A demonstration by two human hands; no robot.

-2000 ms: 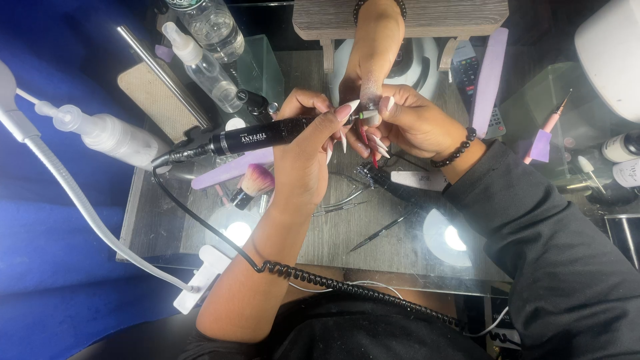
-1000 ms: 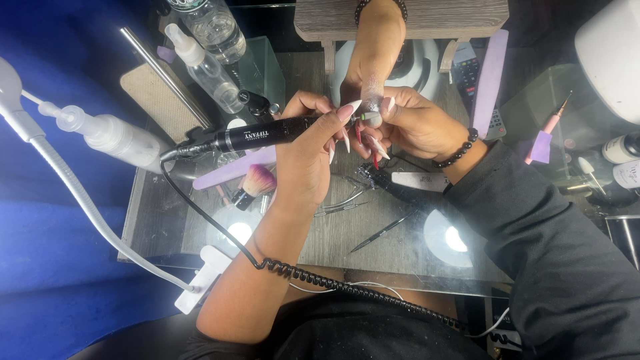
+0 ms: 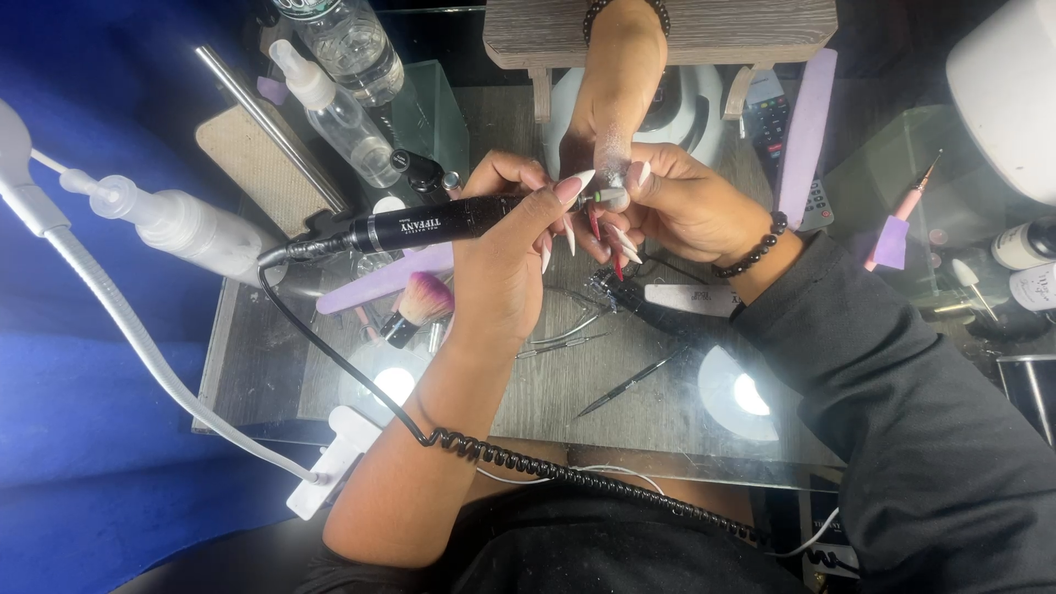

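Note:
My left hand holds a black electric nail drill like a pen. Its grey bit is at a nail of another person's hand, which reaches in from the top over a wooden armrest. Whitish dust lies on that hand's skin, and some of its nails are red. My right hand, with a black bead bracelet, grips the person's fingers from the right side. From the drill a black coiled cord runs across my lap. Long white-tipped nails show on both my hands.
A wooden armrest spans the top. At left stand a spray bottle, a pump bottle and a lamp's flexible neck. A soft brush, lilac file, white file and thin metal tool lie on the table.
The drill and my left hand have shifted slightly against the person's finger. My right hand keeps its hold.

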